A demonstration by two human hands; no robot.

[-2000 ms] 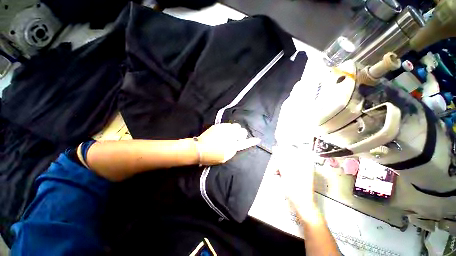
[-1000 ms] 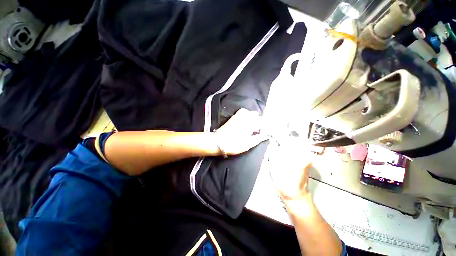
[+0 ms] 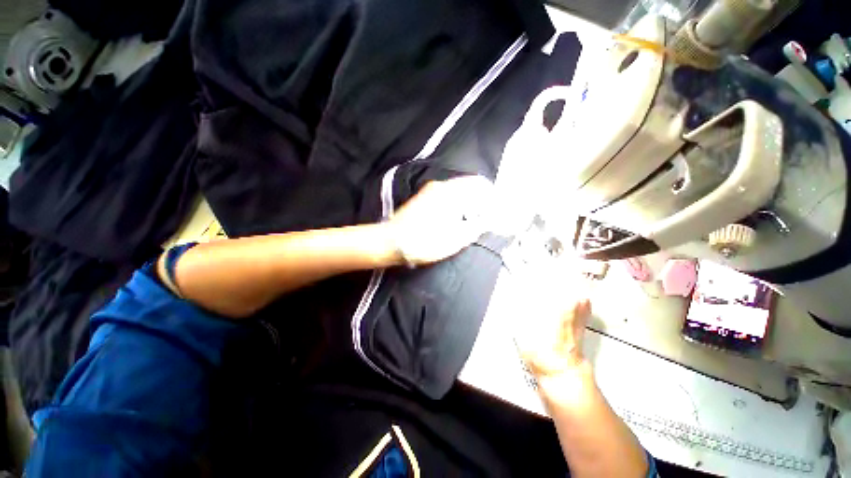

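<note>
A large black garment panel (image 3: 420, 327) with a narrow white striped tape (image 3: 471, 96) lies over the table and hangs toward my lap. My left hand (image 3: 443, 222) lies on the cloth just left of the needle area, fingers toward it. My right hand (image 3: 552, 327) is at the front of the sewing machine (image 3: 644, 140), its fingers near the cloth's edge. Glare washes out the fingertips of both hands, the presser foot and the needle. I cannot tell if either hand grips the cloth.
A mobile phone (image 3: 728, 308) with a lit screen lies by the machine, beside pink pieces (image 3: 678, 277). A printed ruler scale (image 3: 718, 443) runs along the table front. A second machine (image 3: 51, 61) stands upper left. Thread spools (image 3: 826, 67) are upper right.
Compared with two seconds ago, my left hand is nearer the needle area and lies flatter, no longer pointing. The machine head appears larger and closer in view. The cloth has shifted slightly.
</note>
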